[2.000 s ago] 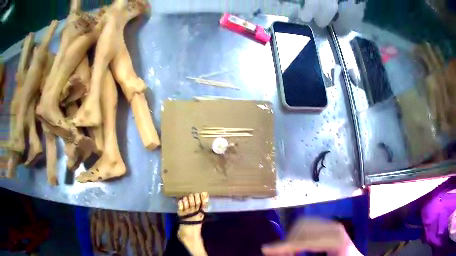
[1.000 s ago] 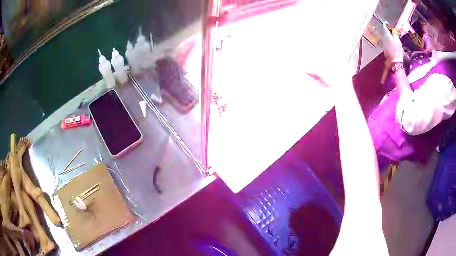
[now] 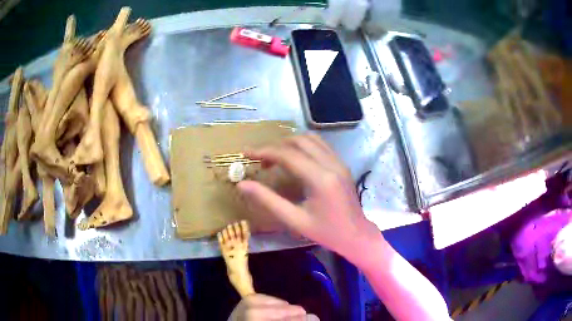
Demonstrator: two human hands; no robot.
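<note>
My left hand [image 3: 270, 310] is at the bottom edge, partly cut off, closed around a tan model leg [image 3: 237, 266]. The leg's foot points up over the table's near edge, toes up, with small dark dots and no black strap visible. My right hand [image 3: 313, 188] is above the cardboard pad [image 3: 201, 210], palm down, thumb and index finger apart, with nothing visible held. Its fingertips are beside a white round cap [image 3: 236, 172] and several pale thin sticks [image 3: 226, 159]; I cannot tell if they touch. A black strap [image 3: 362, 180] lies on the metal, partly hidden by my right hand.
Tan model legs [image 3: 113, 125] are piled at left, more in a bin [image 3: 141, 291] below. A smartphone [image 3: 326, 78], red-pink tube [image 3: 259, 41] and loose sticks [image 3: 229, 106] lie behind the pad. A reflective panel [image 3: 451, 150] stands right; a person's purple clothing [image 3: 533, 241] shows beyond.
The view has swung right and back to the bench. The foot at the table edge earlier wore black straps; the one now has none. My right hand has moved over the pad. My left hand now shows.
</note>
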